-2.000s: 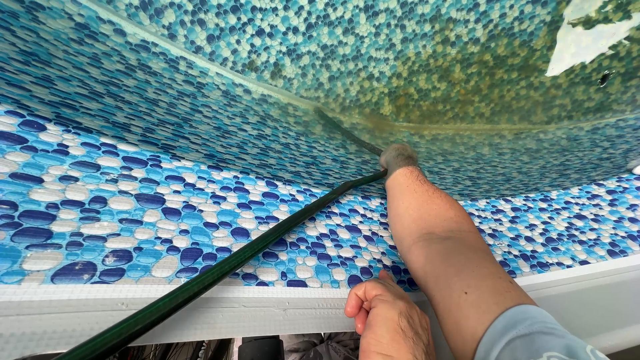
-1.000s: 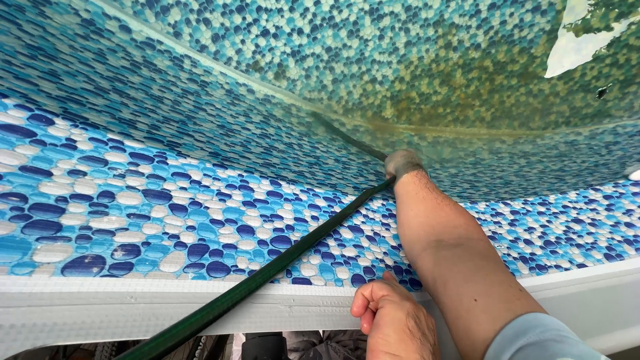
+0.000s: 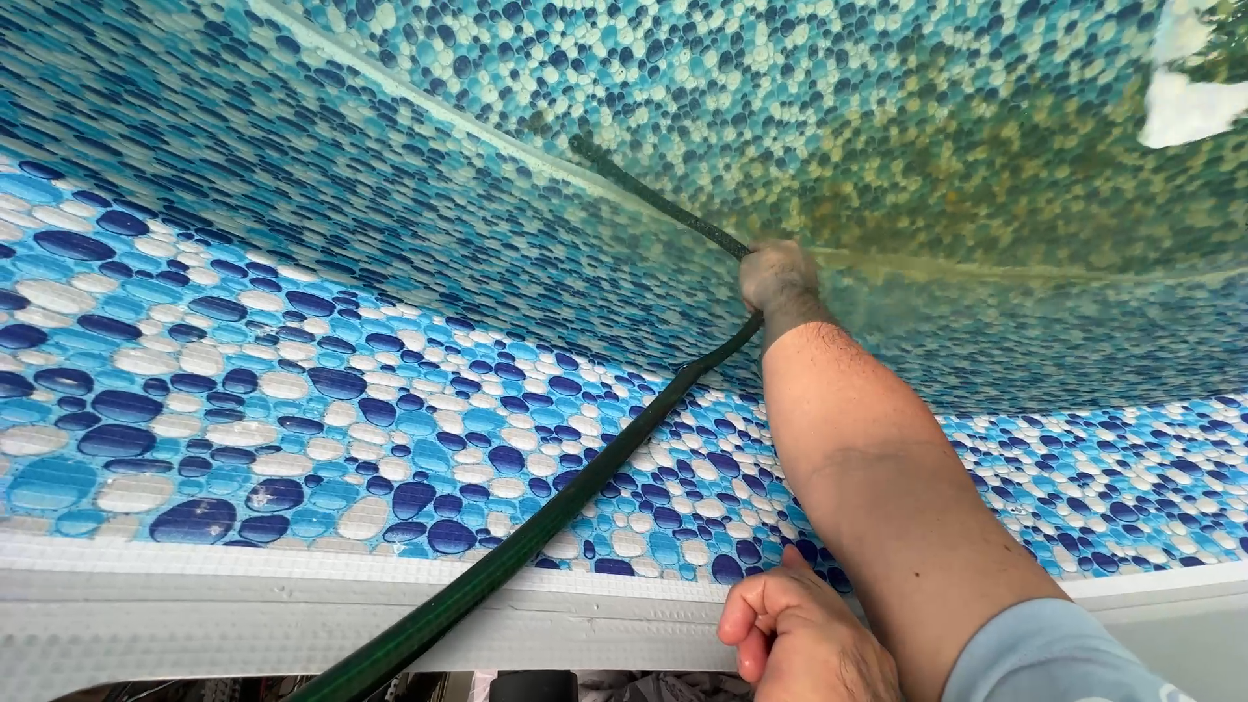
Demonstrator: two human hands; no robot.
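My right hand [image 3: 780, 276] is under the water, closed around a dark green hose [image 3: 585, 487]. The hose rises over the pool rim from the bottom left, bends near the waterline and runs past my hand to a submerged end at the upper left. My right forearm crosses the pebble-patterned pool liner [image 3: 429, 439], partly wet. My left hand [image 3: 814, 634] is beside that forearm at the pool rim, fingers curled and nothing visible in them; its underside is hidden.
The white pool rim [image 3: 244, 595] runs along the bottom. A pale seam [image 3: 439, 107] curves under the water where wall meets floor. Yellow-brown sediment [image 3: 926, 166] clouds the floor at the right. A bright reflection lies at the upper right. Dark objects show below the rim.
My right hand has moved a little farther out into the water, and the submerged hose end reaches farther toward the upper left. My left hand remains by the rim.
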